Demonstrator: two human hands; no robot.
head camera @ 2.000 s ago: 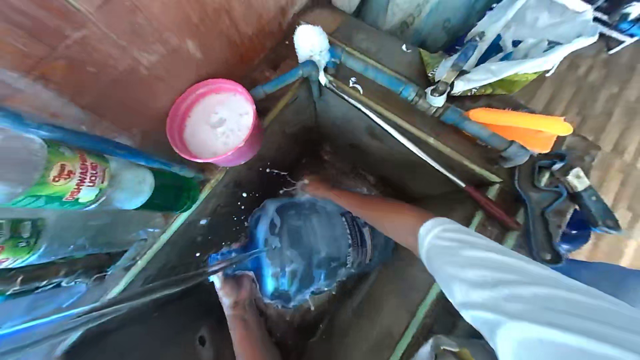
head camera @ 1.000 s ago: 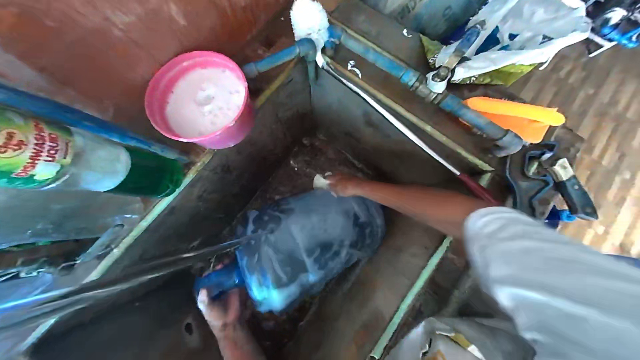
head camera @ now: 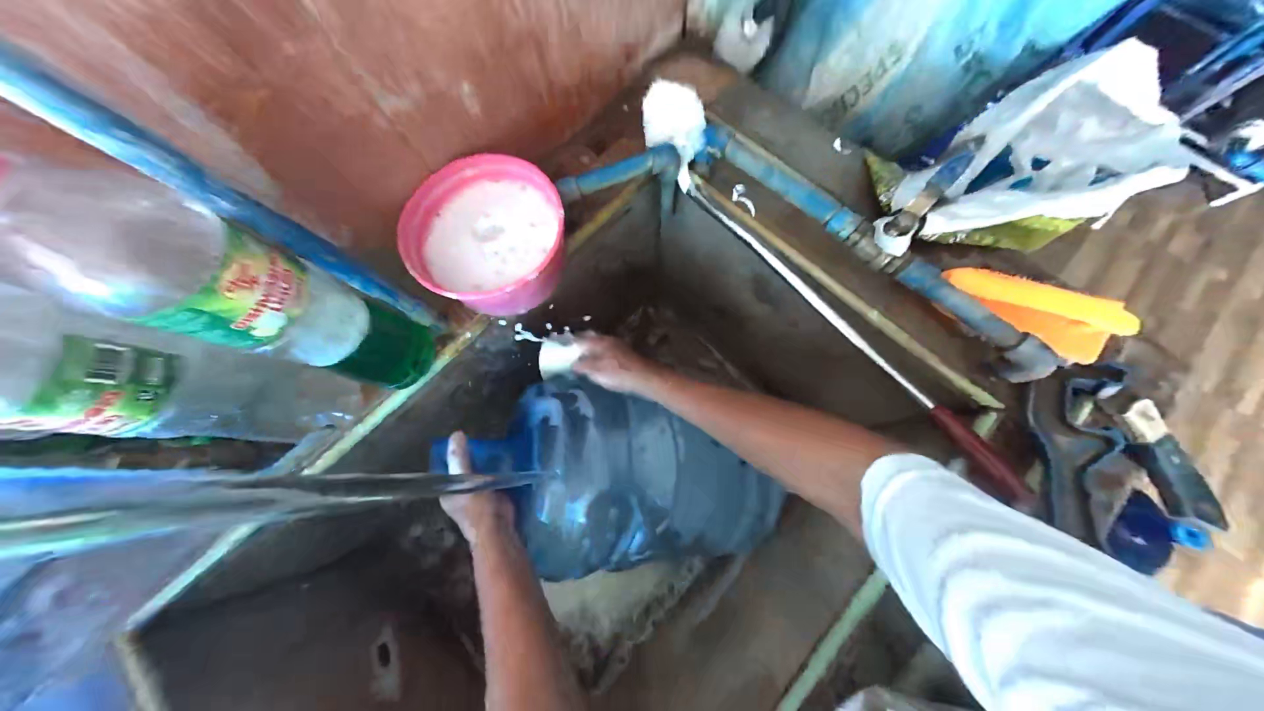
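A large translucent blue water jug (head camera: 642, 474) lies on its side in a dark sink basin (head camera: 820, 573), its capped or covered neck pointing left. My left hand (head camera: 479, 504) grips the neck from below. Above the jug's shoulder, my right hand (head camera: 612, 365) holds a small white sponge or pad (head camera: 559, 359), with suds spattering beside it. A pink plastic bucket (head camera: 484, 296) of foamy liquid stands at the basin's upper edge. A clear stream of water or a transparent hose passes in front of the neck from the left; which one, I cannot tell.
Dishwashing liquid bottles (head camera: 267, 296) lie along the left side. A blue pipe (head camera: 790, 188) with a valve runs along the back ledge, near a white bristled brush head (head camera: 674, 117) whose handle slants across the basin. An orange plastic item (head camera: 1047, 306), a knife (head camera: 1175, 464) and a plastic bag (head camera: 1076, 138) are at the right.
My right hand with the white sponge has moved left along the jug, from its far side to near its shoulder. My left hand stays at the neck.
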